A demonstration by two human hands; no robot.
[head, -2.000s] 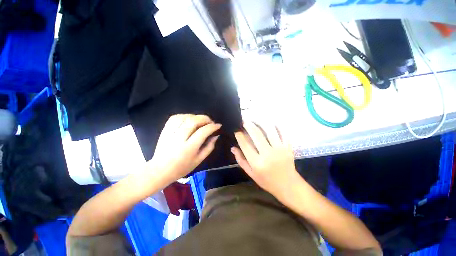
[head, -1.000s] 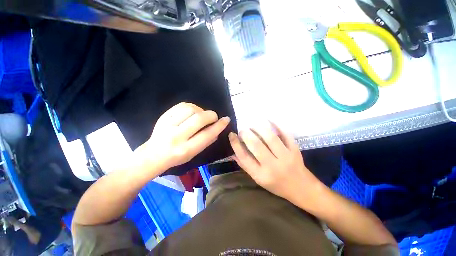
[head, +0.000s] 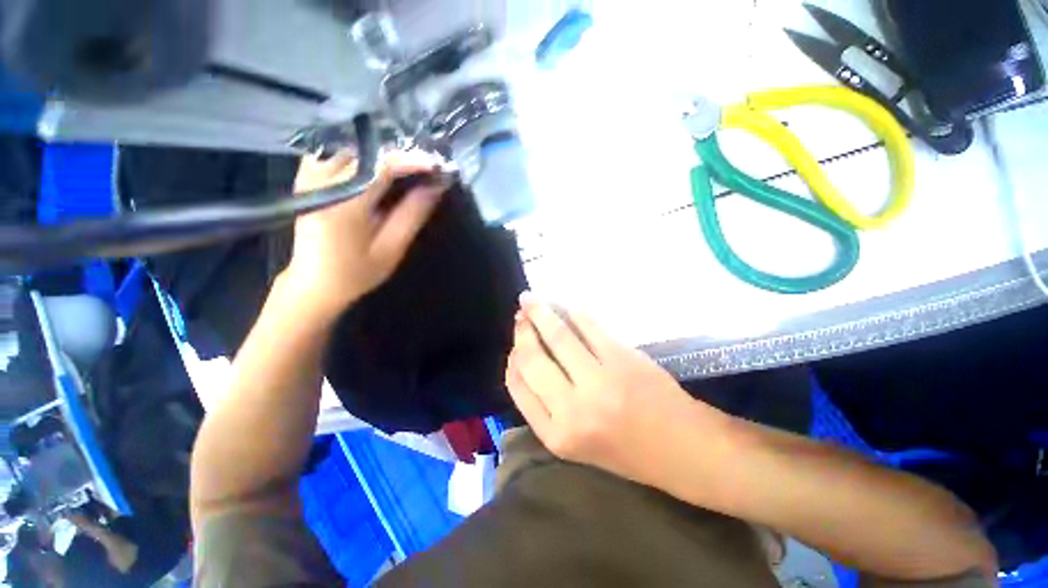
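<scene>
A black cloth panel (head: 431, 310) runs from the needle area of the sewing machine (head: 230, 69) down over the table's front edge. My left hand (head: 362, 218) is on the cloth at the presser foot, fingers bent and partly hidden by the machine parts. My right hand (head: 575, 385) holds the cloth's right edge between thumb and fingertips near the table's front edge. The needle itself cannot be made out.
Scissors with green and yellow loops (head: 781, 258) lie right of the machine. Black thread snips (head: 868, 69), a phone (head: 971, 52) and a white cable (head: 1011, 207) lie beyond them. Blue crates (head: 368, 482) with white and dark red scraps stand below the table.
My left hand has moved up and forward to the presser foot, and the cloth has shifted with it. My right hand has moved slightly down. The view has shifted, with the machine head covering more of the upper left.
</scene>
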